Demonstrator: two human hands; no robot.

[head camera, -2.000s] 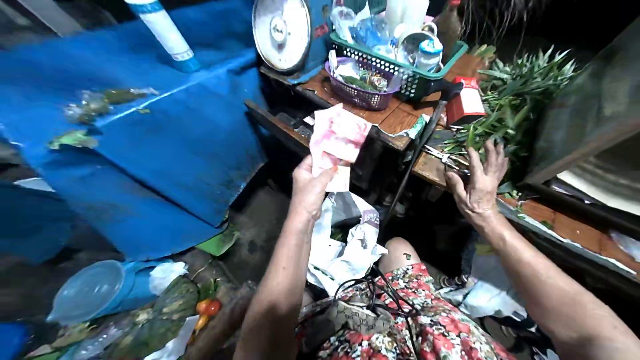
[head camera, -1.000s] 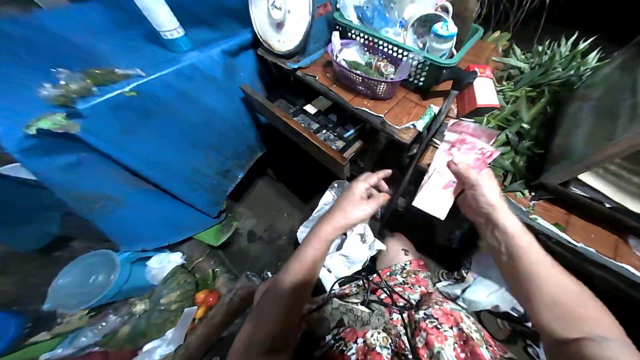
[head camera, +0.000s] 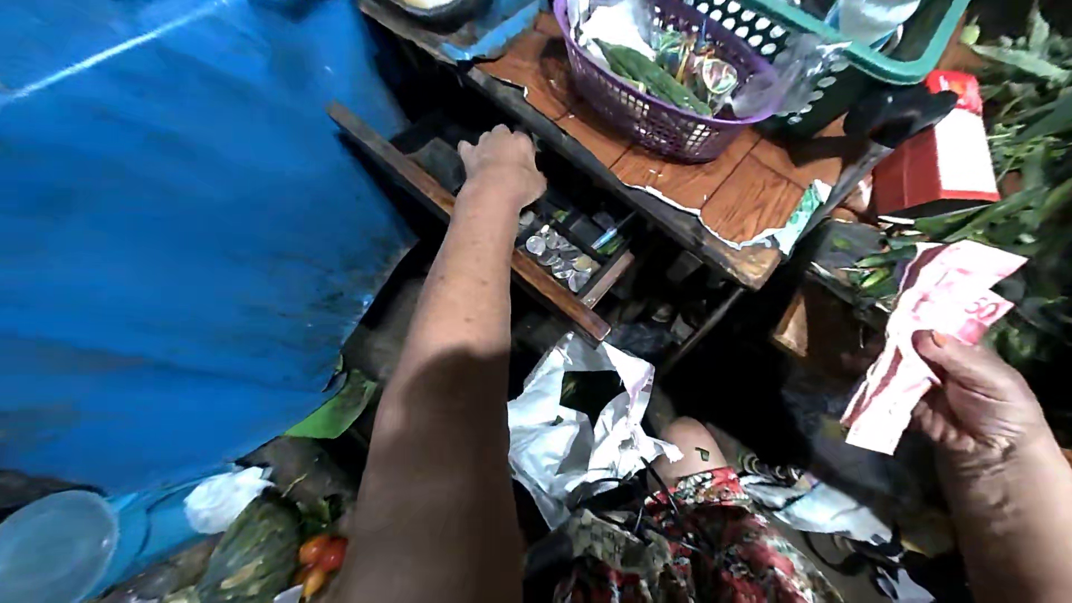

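Observation:
My left hand (head camera: 502, 166) reaches down into the open wooden drawer (head camera: 557, 289) under the tabletop; its fingertips are partly hidden, and whether they hold anything does not show. Beside it, coins (head camera: 563, 255) lie in a compartment of the drawer. My right hand (head camera: 976, 394), at the right, grips several pink banknotes (head camera: 913, 343) between thumb and fingers. A white plastic bag (head camera: 578, 419) lies open below the drawer, near my knee.
On the tiled-pattern tabletop (head camera: 745, 197) stand a purple plastic basket (head camera: 645, 126), a green basket (head camera: 888, 63) and a red and white box (head camera: 946, 159). Leafy greens (head camera: 1038, 142) lie at the right. Blue tarpaulin (head camera: 184, 251) hangs at the left, above tomatoes (head camera: 322, 553) and a squash (head camera: 255, 544).
The banknotes were in my left hand in the earliest frame and are now in my right. The drawer has been pulled out further since then, and my left hand has moved forward into it.

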